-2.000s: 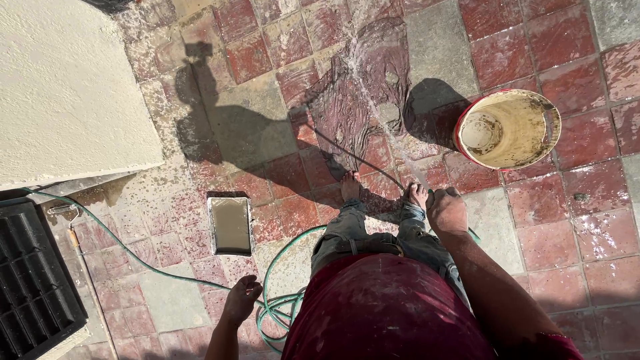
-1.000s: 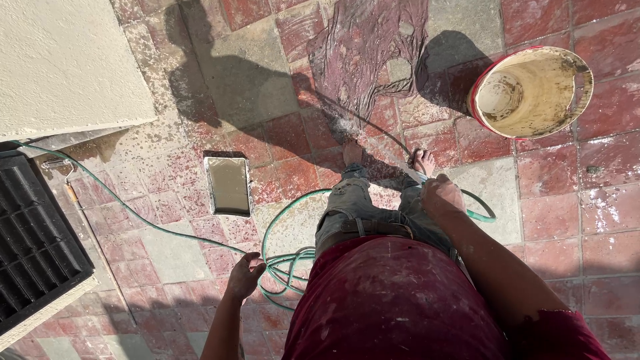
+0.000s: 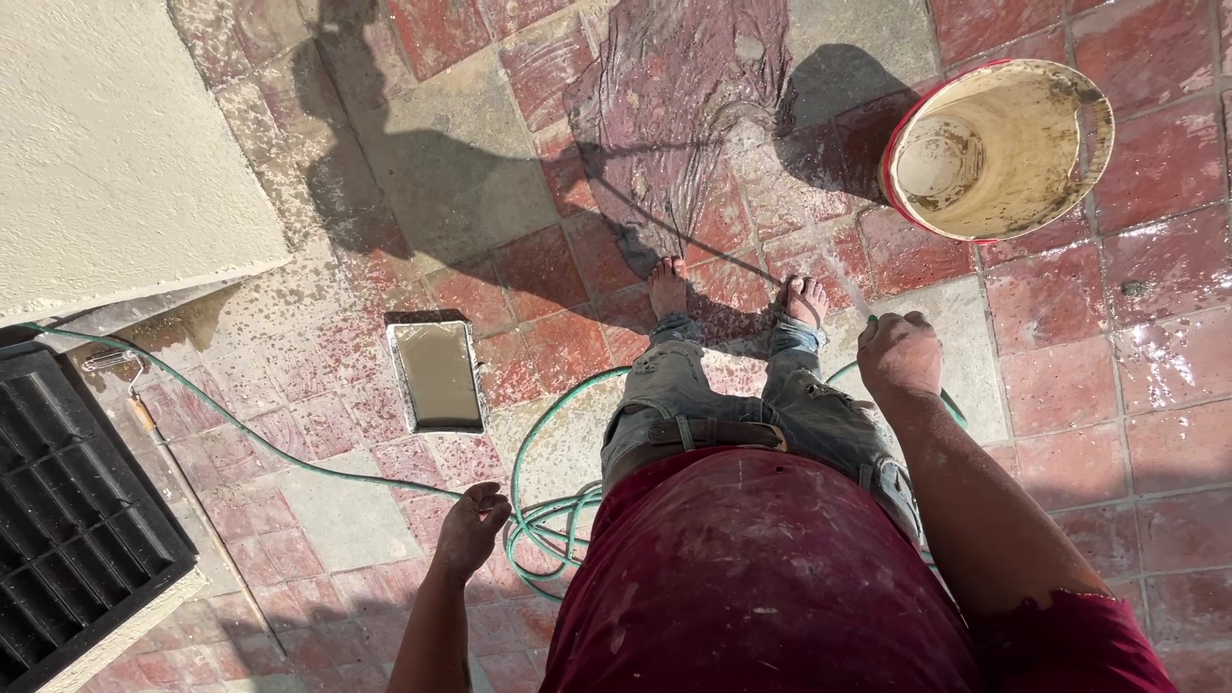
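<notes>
My right hand (image 3: 901, 356) is closed around the end of a green garden hose, and a water jet leaves it toward a wet, wrinkled plum-coloured cloth (image 3: 664, 96) spread on the tiles. Beyond this hand, to the upper right, is a red bucket (image 3: 1020, 144) with a pale, dirt-specked inside. My left hand (image 3: 472, 527) hangs with loosely curled fingers and no visible object in its grasp; the green hose (image 3: 318, 469) passes behind or beside its fingers. Up and left of it lies a shallow tray (image 3: 438, 375) holding murky liquid.
Hose coils (image 3: 553, 539) lie between my left hand and my body. A paint roller (image 3: 114, 360) on a long pole rests at the left, near a black slatted frame (image 3: 87, 510). A cream textured wall or ledge (image 3: 125, 144) fills the upper left. Wet tiles (image 3: 1165, 346) shine at right.
The water jet's direction has shifted, and it now falls near the cloth's right side. My right hand keeps hold of the hose. The view has moved somewhat.
</notes>
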